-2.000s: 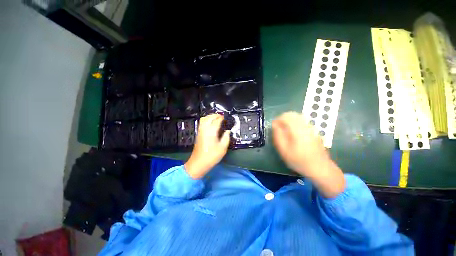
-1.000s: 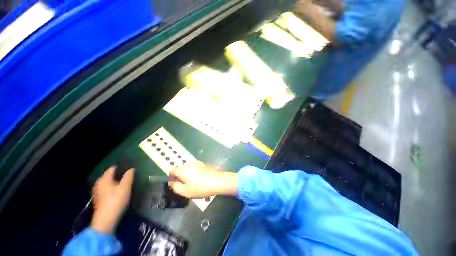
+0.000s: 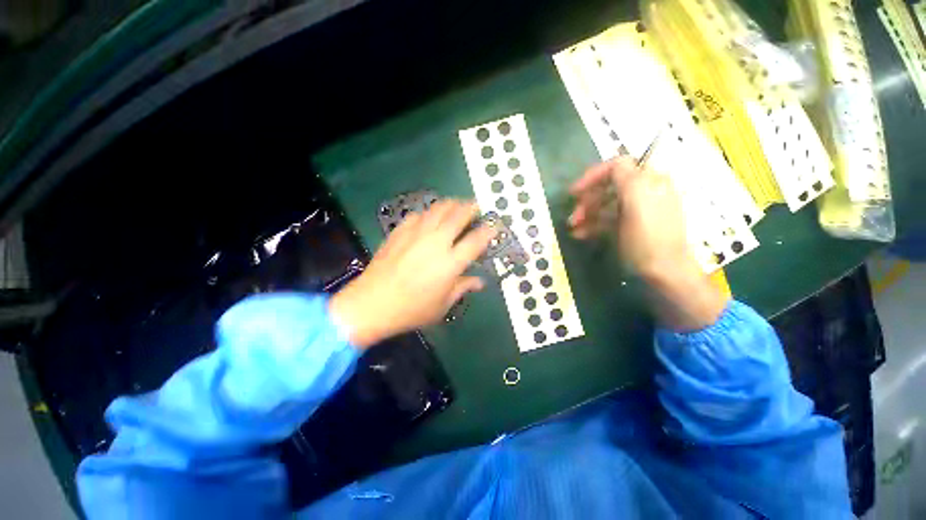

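My left hand (image 3: 416, 272) has its fingertips on a small grey plate (image 3: 502, 244) with round openings, which lies over the left edge of a white liner sheet (image 3: 514, 183) with two rows of black adhesive dots. More grey plate (image 3: 404, 205) with holes shows just beyond my left fingers, partly hidden by them. My right hand (image 3: 655, 229) is raised right of the sheet, slightly blurred. It holds thin tweezers (image 3: 648, 150) that point up and away; their other end is hidden by the hand.
A glossy black blister tray (image 3: 254, 295) lies left, partly under my left sleeve. A thin pale ring (image 3: 512, 376) lies on the green mat (image 3: 426, 163) near my body. Spare white adhesive sheets (image 3: 609, 81), yellow bundles (image 3: 721, 112) and a clear plastic bag (image 3: 858, 218) lie upper right.
The view has swung right, then partly back. My left hand has left the tray and now touches a plate at the dotted sheet. My right hand has moved off the sheet to its right.
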